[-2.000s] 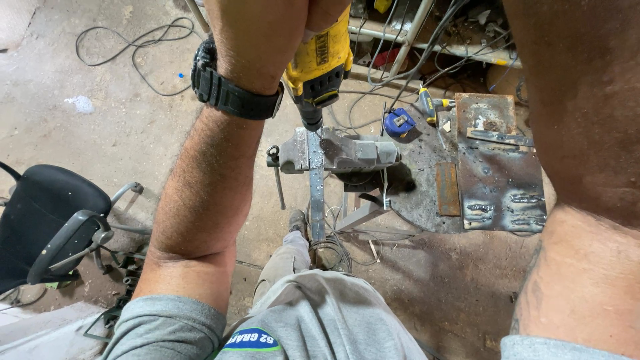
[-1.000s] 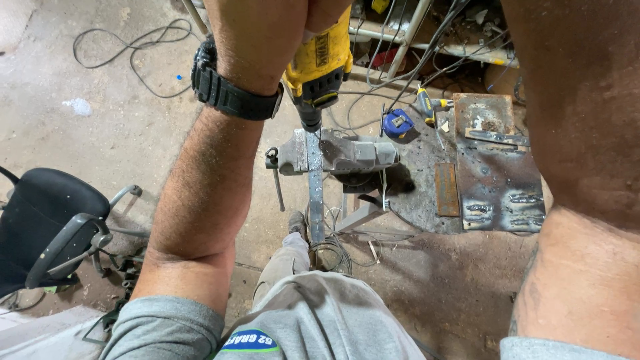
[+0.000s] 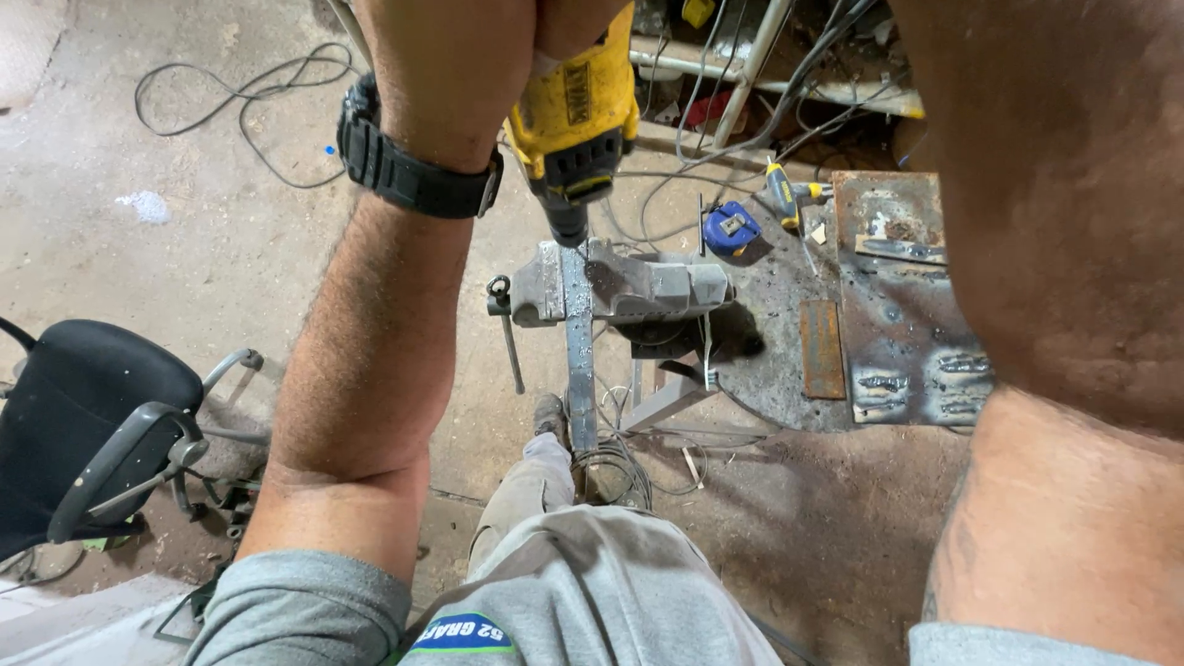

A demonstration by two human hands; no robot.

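Note:
My left hand (image 3: 453, 79), above a black wristwatch, reaches the yellow and black DeWalt power drill (image 3: 578, 116) at the top; its grip is partly cut off by the frame edge. The drill's dark chuck (image 3: 566, 220) points down at a flat metal bar (image 3: 580, 342). That bar is clamped between the jaws of a grey bench vise (image 3: 661, 285) and extends towards my body, with bright metal chips on its surface. The contact at the drill tip is hard to see. My right arm fills the right side, its hand outside the view.
Right of the vise, a metal worktop (image 3: 782, 338) bears a blue tape measure (image 3: 731, 228), a yellow-grey screwdriver (image 3: 783, 196), a rusty plate (image 3: 820, 350) and a weld-marked steel plate (image 3: 897, 324). A black chair (image 3: 92, 425) stands left. Cables (image 3: 624, 472) lie near my foot.

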